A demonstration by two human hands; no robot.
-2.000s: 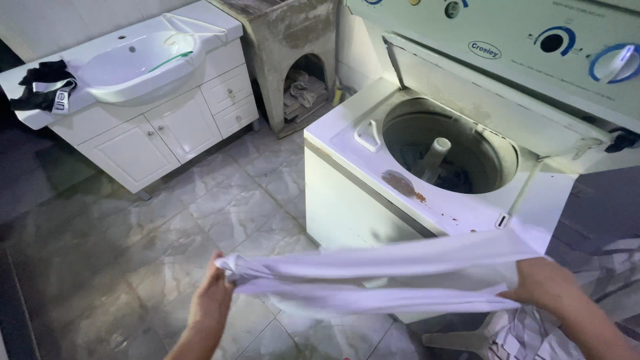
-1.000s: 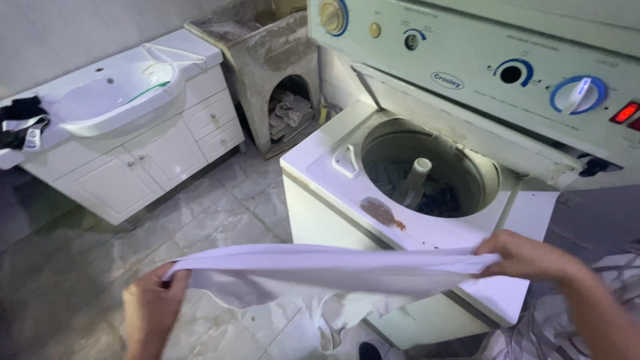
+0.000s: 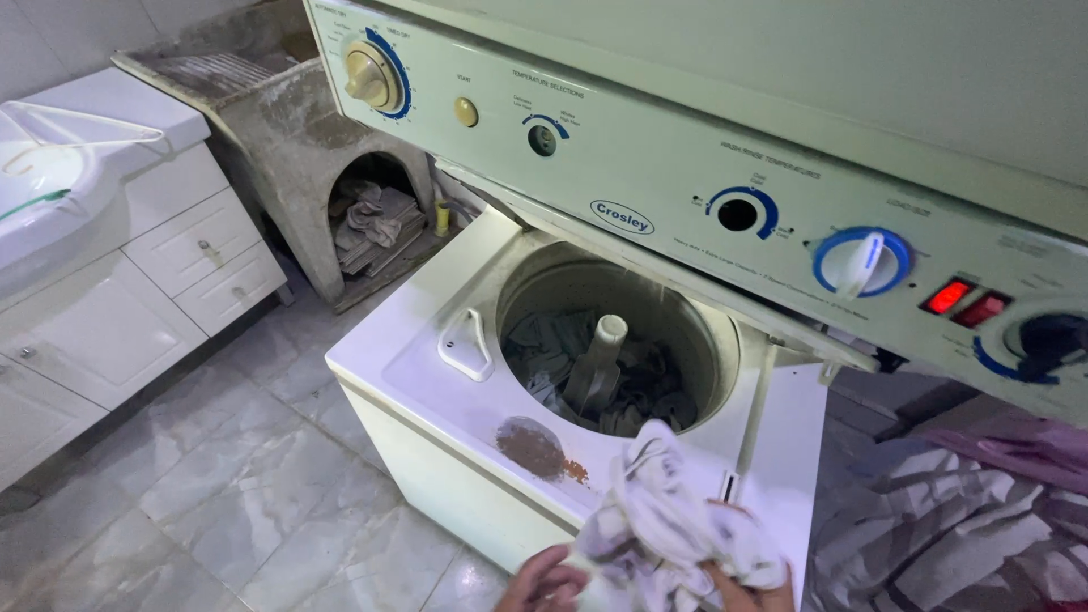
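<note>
A bunched white garment (image 3: 659, 514) is in my right hand (image 3: 748, 586), near the front right corner of the washing machine (image 3: 408, 340). My left hand (image 3: 544, 580) is just left of the cloth, its fingers apart and curled; whether they touch the cloth I cannot tell. Beyond the garment, the machine's round tub (image 3: 701, 374) stands uncovered, with the agitator (image 3: 599, 361) in the middle and dark and grey clothes (image 3: 552, 340) around it. A brown rust patch (image 3: 529, 446) marks the machine's top.
The control panel (image 3: 663, 170) overhangs the tub's back. More clothes (image 3: 952, 518) lie in a heap at the right. A concrete laundry sink (image 3: 280, 144) and a white vanity cabinet (image 3: 127, 314) stand at the left, with a clothes hanger (image 3: 93, 127) on the basin. Below is tiled floor (image 3: 280, 493).
The white garment was stretched between both hands; now it is bunched up in my right hand. My left hand has come close to the right one. The view has turned toward the machine.
</note>
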